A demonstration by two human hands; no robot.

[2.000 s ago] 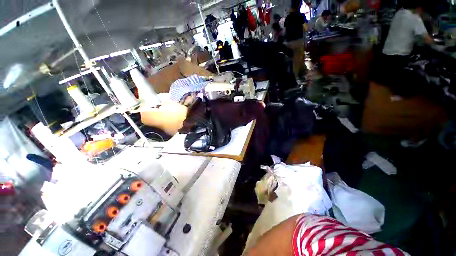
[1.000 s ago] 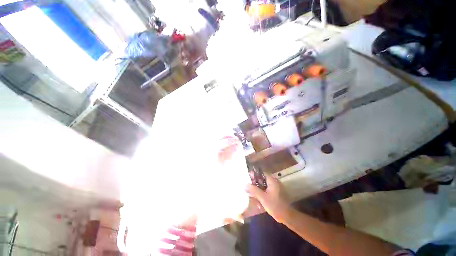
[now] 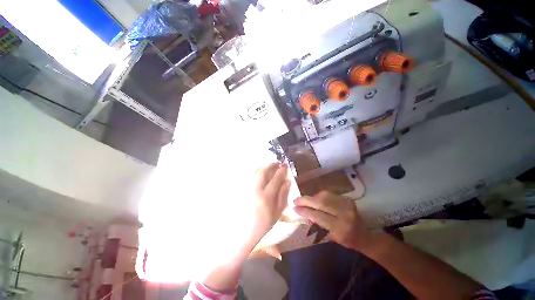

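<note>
The overlock machine (image 3: 352, 111) is white-grey with an oval logo and four orange knobs. A light fabric piece (image 3: 291, 205), washed out by glare, lies at the needle area. My left hand (image 3: 271, 193) is close to the presser foot (image 3: 278, 153), fingers bent down on the fabric. My right hand (image 3: 331, 215) pinches the fabric's near edge between thumb and fingers. Dark snips (image 3: 317, 233) stick out under my right palm. Glare hides the fabric's left part and its full outline.
Cream and white cloth (image 3: 457, 249) lies at the right by the lap. A black item (image 3: 504, 44) is on the tabletop at upper right. Metal shelving (image 3: 138, 96) with a blue plastic bag (image 3: 161, 22) stands at upper left. A cloth edge hangs below the table front (image 3: 267, 251).
The view has swung down and left onto the machine. My left hand now shows clearly at the needle area. My right hand now pinches the fabric edge, with the snips lower under the palm.
</note>
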